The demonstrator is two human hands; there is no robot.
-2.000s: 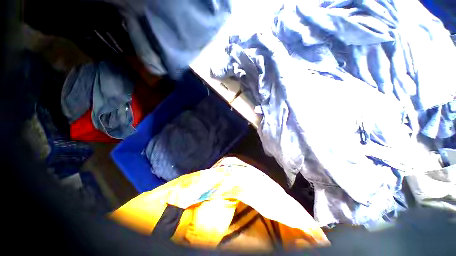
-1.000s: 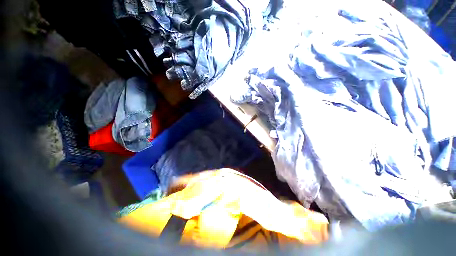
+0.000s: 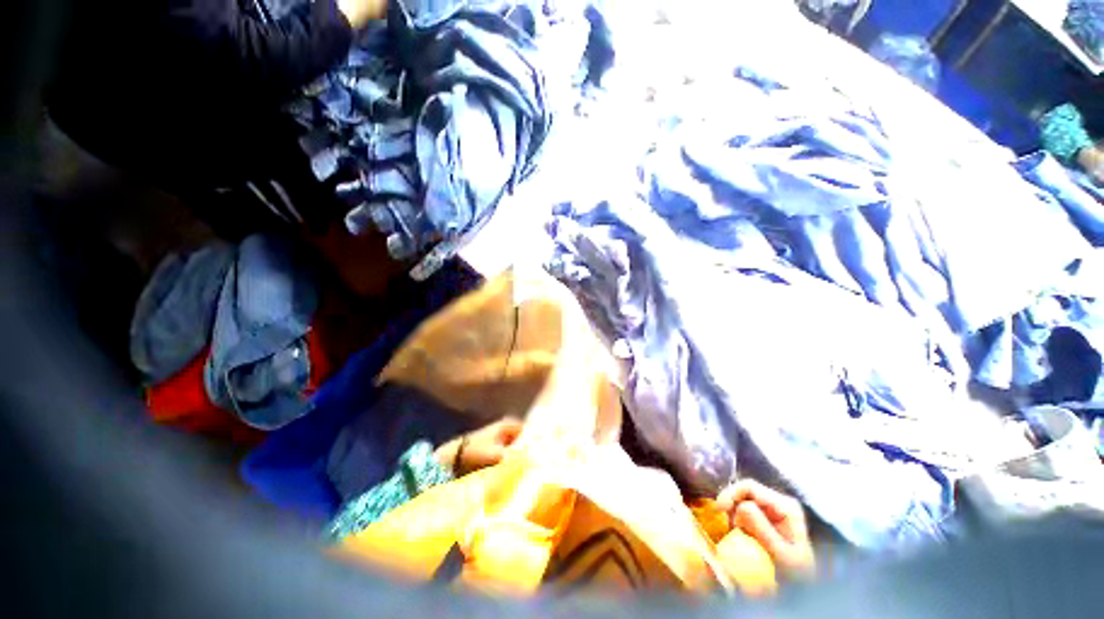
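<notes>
The orange cloth point(image 3: 521, 508) lies across the bottom centre, nearest me, with a paler orange flap point(image 3: 478, 351) raised above it. My left hand point(image 3: 487, 445), below a teal patterned sleeve, is closed at the cloth's left part. My right hand point(image 3: 769, 522) is at its right edge, fingers curled on the cloth. Whether either hand also holds a tool cannot be seen. Pale blue patterned garments point(image 3: 775, 314) lie heaped beside the cloth, washed out by glare.
A blue crate point(image 3: 291, 466) is partly covered at lower left. Denim hangs over a red crate point(image 3: 194, 393). A person in dark clothing point(image 3: 194, 73) is at upper left beside stacked denim garments point(image 3: 448, 145). Another person's teal sleeve point(image 3: 1065, 131) shows at upper right. Grey-beige cloth point(image 3: 1041, 466) lies at right.
Both my hands have come into clear view at the orange cloth. A flap of cloth has risen over the blue crate. The view has shifted, showing more at upper right.
</notes>
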